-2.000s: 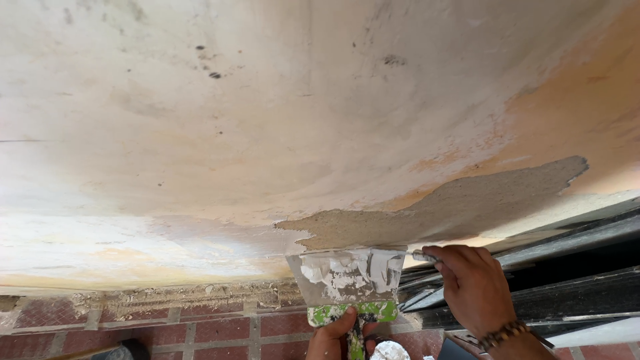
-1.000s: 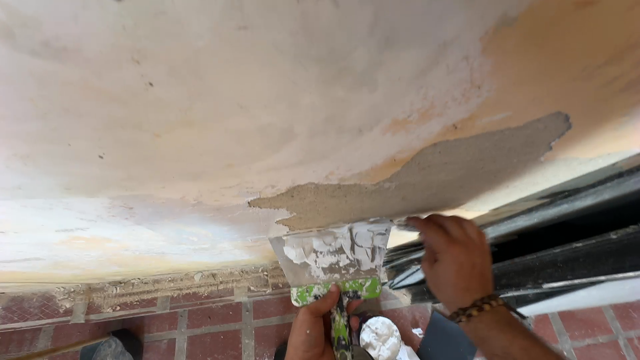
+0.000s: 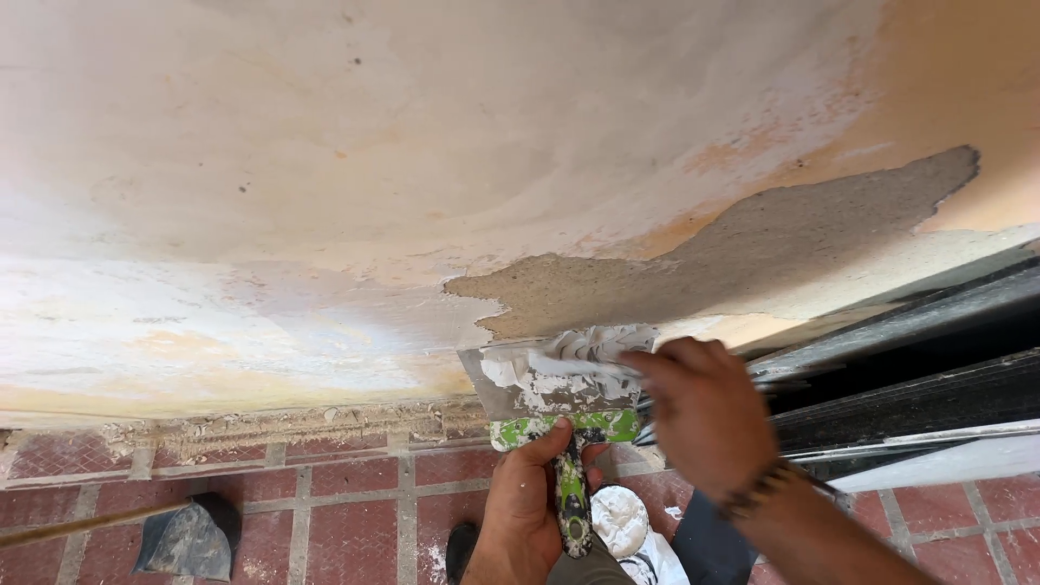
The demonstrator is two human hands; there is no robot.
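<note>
My left hand (image 3: 528, 496) grips the green and black handle of a wide putty knife (image 3: 561, 390), its metal blade upward and smeared with white filler. A ridged heap of white filler (image 3: 597, 345) lies along the blade's upper edge. Over the blade's right side, my right hand (image 3: 703, 406), blurred, has its fingers closed on a small tool that mostly cannot be made out. Just beyond the blade is a bare grey-brown patch (image 3: 731, 252) in the painted wall (image 3: 325, 162). Below my hands stands an open tub of white filler (image 3: 619, 520).
A dustpan (image 3: 191, 536) with a wooden stick lies on the red tiled floor (image 3: 349, 520) at lower left. Crumbled plaster (image 3: 309, 426) runs along the wall's foot. Dark metal frame pieces (image 3: 910, 390) stand at the right. A shoe (image 3: 461, 548) shows beside my left wrist.
The filler on the blade is now heaped in ridges near its upper edge, where it was a flatter smear before. My right hand has moved in over the blade's right side.
</note>
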